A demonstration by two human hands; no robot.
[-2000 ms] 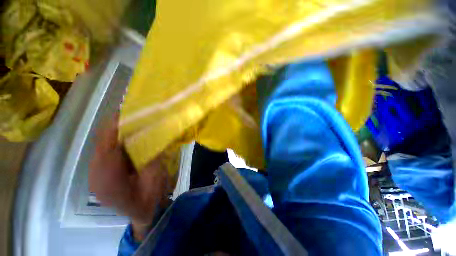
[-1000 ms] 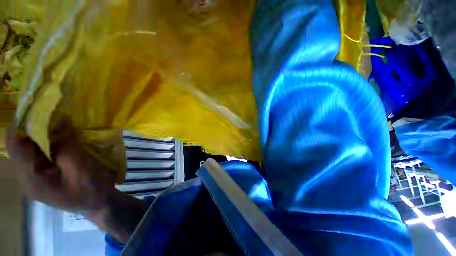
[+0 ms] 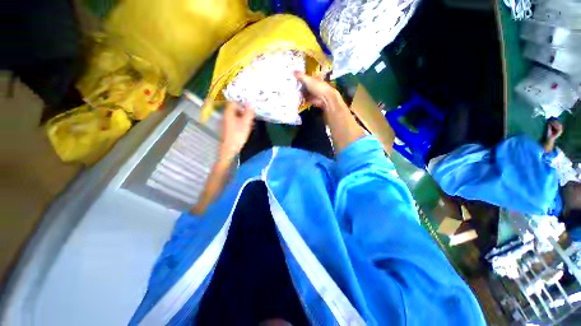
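An open yellow woven sack (image 3: 271,30) stands on the floor in front of me. A clear bag of small white parts (image 3: 271,86) shows in its mouth, bulging out towards me. My left hand (image 3: 238,126) pinches the near left edge of the bag. My right hand (image 3: 317,92) grips its right side, inside the sack's rim. The fingertips of both hands are partly hidden against the bag and blurred.
Yellow sacks (image 3: 172,35) lie at left, beside a grey-white louvred cabinet (image 3: 76,255). A large clear bag of white pieces (image 3: 366,32), a cardboard flap (image 3: 371,118) and a blue stool (image 3: 417,127) are right. A blue-sleeved person (image 3: 497,172) works at a green bench (image 3: 515,63).
The yellow sack has dropped from close before my face to the floor, its mouth now open with white parts showing. Both hands are lower and at the bag; my right hand has come into view.
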